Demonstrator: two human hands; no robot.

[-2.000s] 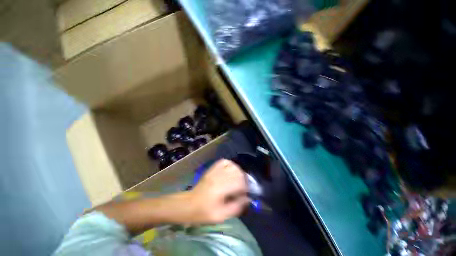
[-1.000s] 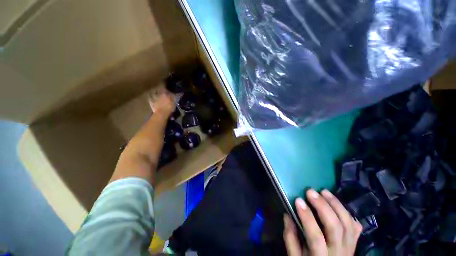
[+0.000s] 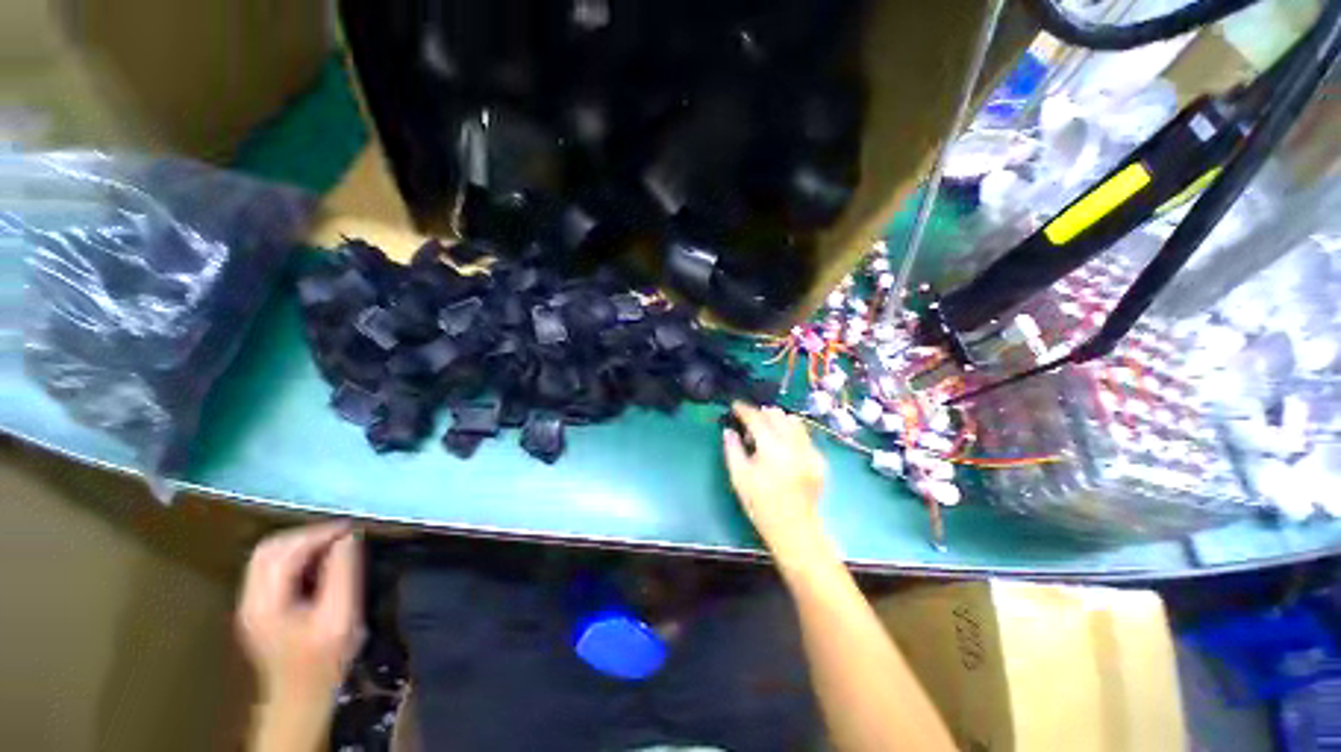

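Note:
A long heap of small black pieces (image 3: 515, 331) lies on the green bench. My right hand (image 3: 775, 467) is on the bench at the heap's right end. Its curled fingertips touch a small dark piece, and whether they grip it is unclear. My left hand (image 3: 302, 599) is at the lower left, below the bench's front edge. It is blurred, with its fingers curled towards the thumb, and I cannot tell if it holds anything. White wired components (image 3: 882, 389) with orange and red wires lie tangled to the right of my right hand.
A large carton of black housings (image 3: 618, 132) stands behind the heap. A plastic bag (image 3: 125, 309) lies left. A black and yellow screwdriver (image 3: 1096, 213), a thin slanting rod (image 3: 949, 154) and clear trays (image 3: 1118, 426) are right. A closed carton (image 3: 1081, 661) is below the bench.
The view has swung right along the bench. My left hand has come out of the lower carton with the dark glossy units. My right hand has moved from the bench edge to the heap's right end.

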